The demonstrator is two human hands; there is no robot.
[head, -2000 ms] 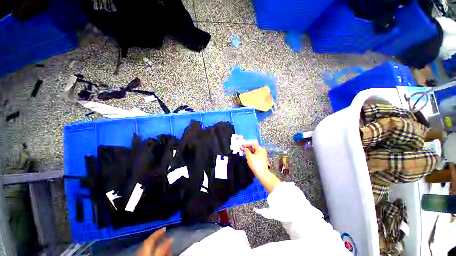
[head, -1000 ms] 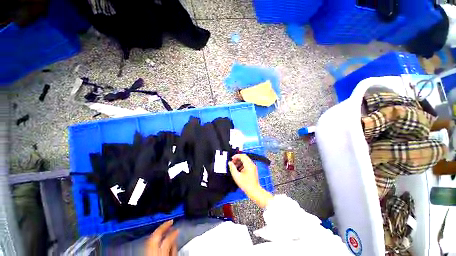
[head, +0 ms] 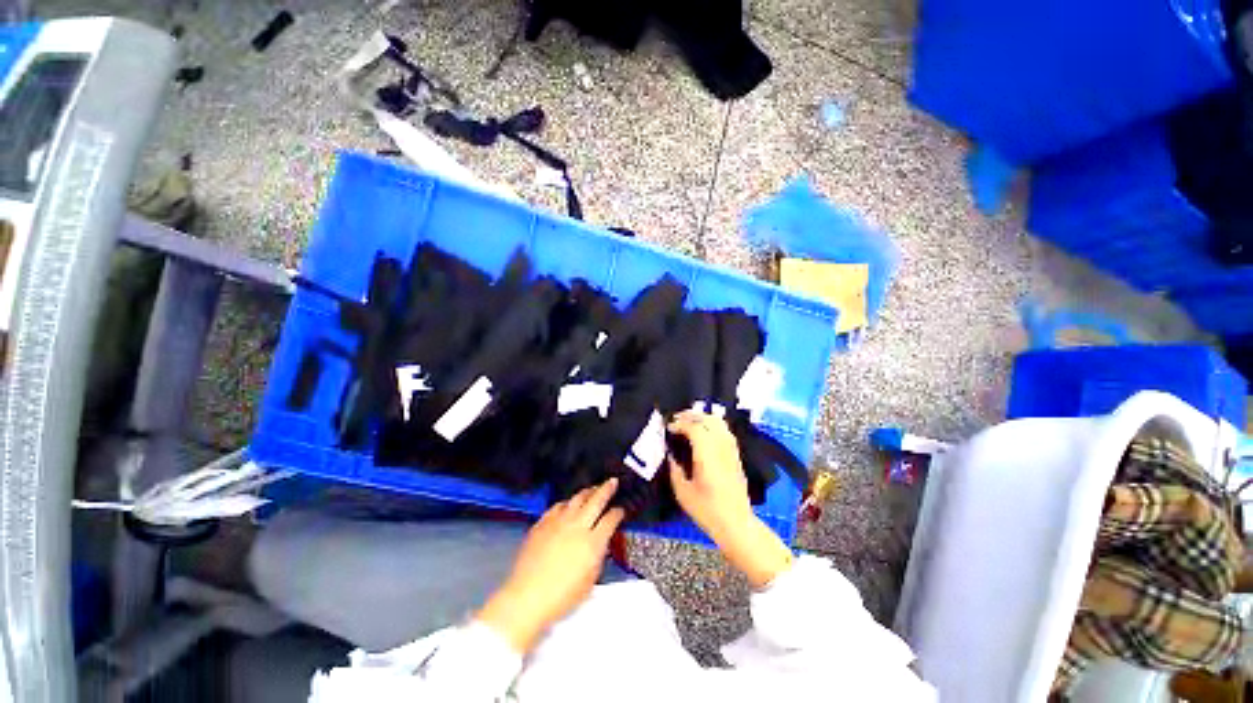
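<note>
Small black pieces (head: 467, 343) lie side by side in a row in a blue plastic crate (head: 550, 247). Several white tags (head: 587, 398) lie on them. My left hand (head: 563, 549) rests at the crate's near edge with its fingertips on the black pieces. My right hand (head: 712, 474) is over the right part of the row, its fingers bent at a black piece beside a white tag (head: 646, 449). The fingertips are partly hidden, so a firm grip cannot be told for either hand.
A white trough (head: 983, 549) with plaid cloth (head: 1168, 549) stands at the right. Blue crates (head: 1072, 83) are at the upper right. A pale table edge (head: 83, 343) is at the left. Dark scraps, a yellowish piece (head: 827, 289) and blue plastic (head: 811, 220) lie on the floor.
The view has turned, so the crate looks tilted and the table edge shows at left. My left hand has moved up onto the black pieces. My right hand is now beside it, near a tag.
</note>
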